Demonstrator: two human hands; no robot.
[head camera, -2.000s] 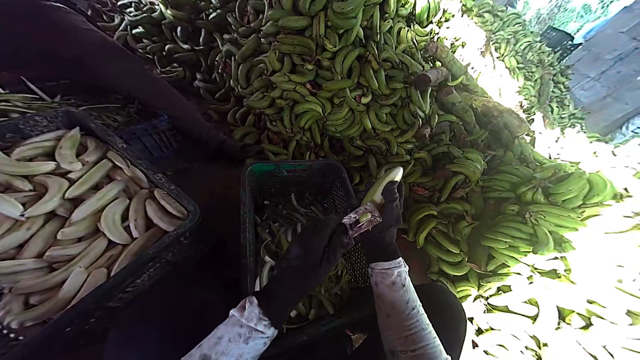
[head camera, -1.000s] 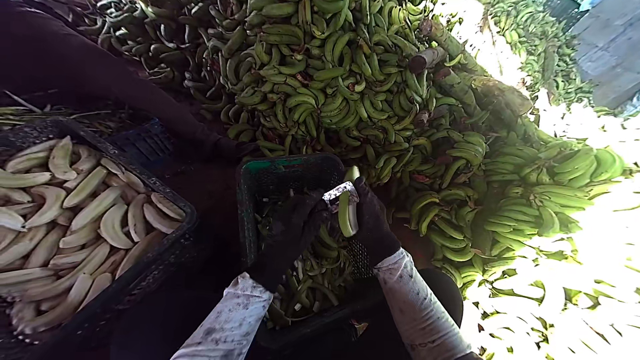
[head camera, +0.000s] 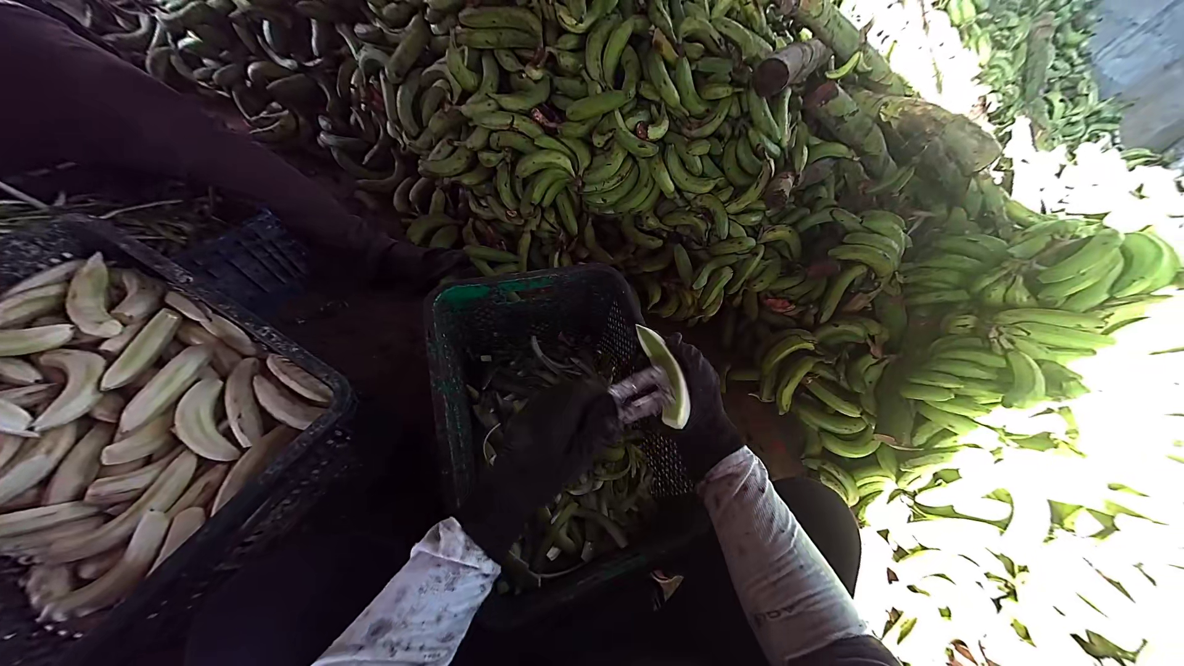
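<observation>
My right hand, in a dark glove, grips a partly peeled green plantain over the right side of a dark plastic crate. In my left hand, also dark-gloved, is a metallic hand peeler, its far end against the plantain's side. Green peel strips lie inside the crate below both hands. The fingers of my left hand blur into shadow.
Left stands a dark crate full of peeled plantains. Unpeeled green plantains heap up ahead and to the right, with cut stalks among them. Another person's dark-clothed limb crosses the upper left.
The plantain was upright in my right hand with its pale tip up; now it leans and shows a pale peeled face. The peeler has moved right relative to one second ago.
</observation>
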